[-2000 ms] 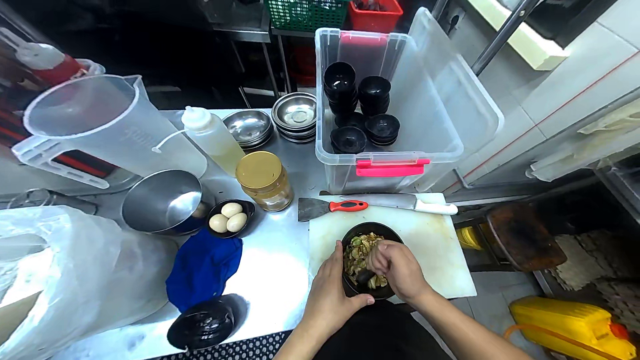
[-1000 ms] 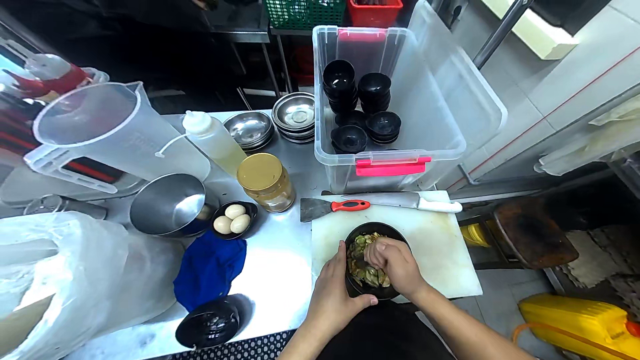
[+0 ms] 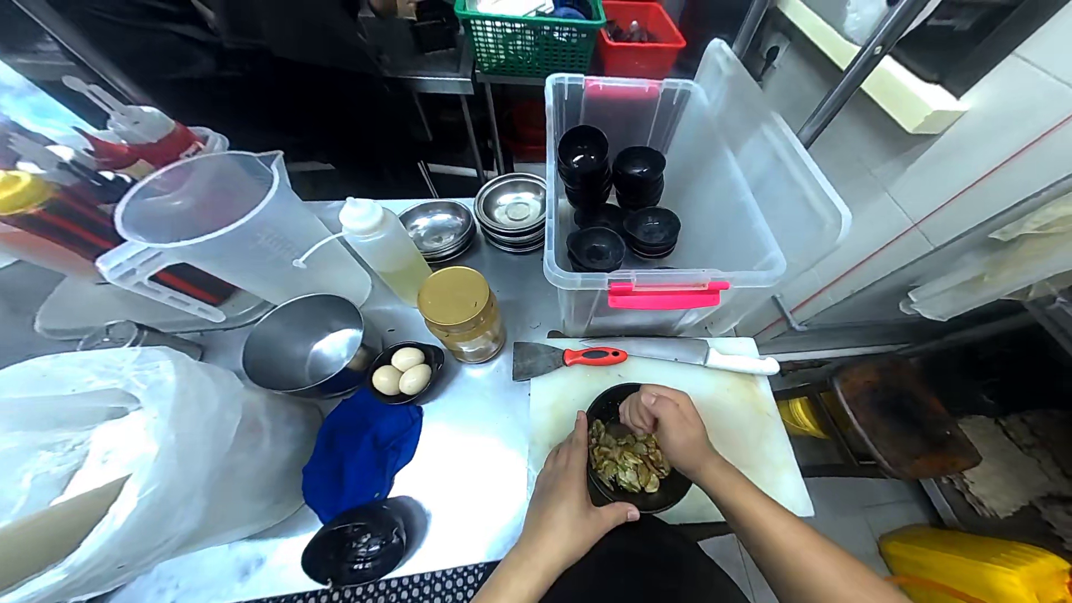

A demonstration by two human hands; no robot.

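Observation:
A black bowl (image 3: 662, 500) of chopped, greenish-brown food (image 3: 626, 463) rests on a white cutting board (image 3: 754, 444). My left hand (image 3: 569, 494) holds the bowl's left side, thumb at the near rim. My right hand (image 3: 666, 423) is closed over the bowl's far side, around what seems to be a dark utensil, mostly hidden by the fingers. Beyond the bowl lie a scraper with a red handle (image 3: 595, 357) and a knife with a white handle (image 3: 742, 362). Left of the board, a black dish (image 3: 433, 358) holds several peeled eggs (image 3: 408, 359).
A clear plastic bin (image 3: 670, 276) with stacked black bowls (image 3: 639, 172) stands behind the board. Leftward are a gold-lidded jar (image 3: 459, 314), squeeze bottle (image 3: 381, 251), steel pot (image 3: 306, 345), large measuring jug (image 3: 243, 226), blue cloth (image 3: 360, 456), plastic-lined container (image 3: 209, 435) and black dish (image 3: 356, 544).
My right hand has moved toward the far side of the bowl, showing more of the food. My left hand remains at the bowl's left side.

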